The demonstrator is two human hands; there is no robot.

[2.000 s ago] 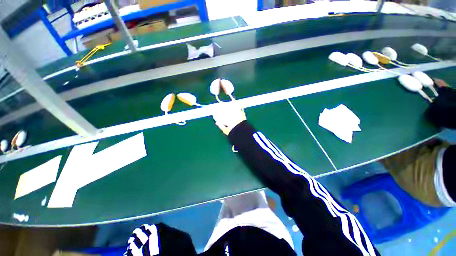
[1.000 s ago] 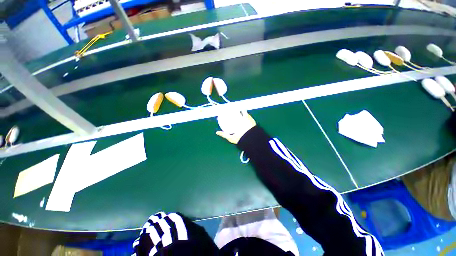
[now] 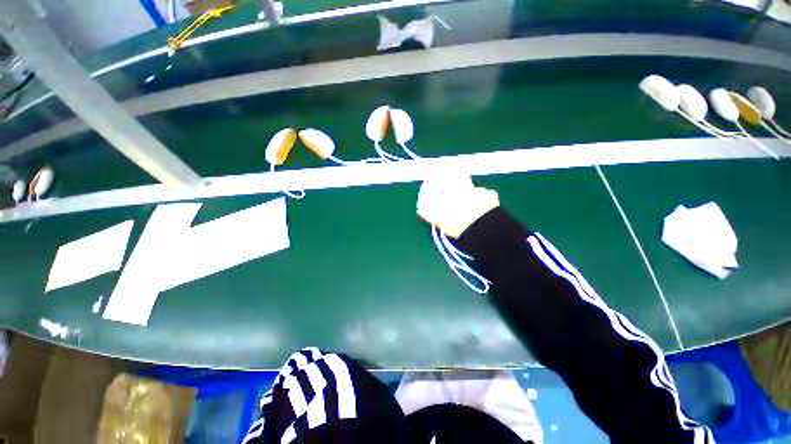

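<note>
My right hand (image 3: pixel 457 205) is at the near edge of the pale rail, fingers closed and overexposed. White cords (image 3: pixel 460 264) hang looped from under it onto the green bench; any piece inside the hand is hidden. Behind the rail, left of my hand, a pair of oval corded pieces (image 3: pixel 402 127) stands close together, white outside with tan between. Further left another pair lies apart, one yellow-tan and white (image 3: pixel 281 147), one mostly white (image 3: pixel 317 143). Their cords run to the rail, one loop showing in front. My left hand is out of view; only its striped sleeve shows at the bottom.
The pale rail (image 3: pixel 555 159) crosses the green bench, with a slanted post (image 3: pixel 113 113) at left. White paper sheets (image 3: pixel 221 243) lie front left, a crumpled white piece (image 3: pixel 701 238) at right. Several corded pieces (image 3: pixel 691 101) lie back right, more at far left.
The view has shifted. My right hand has stayed near the rail but sits further right of the standing pair. More looped cord now shows below the hand.
</note>
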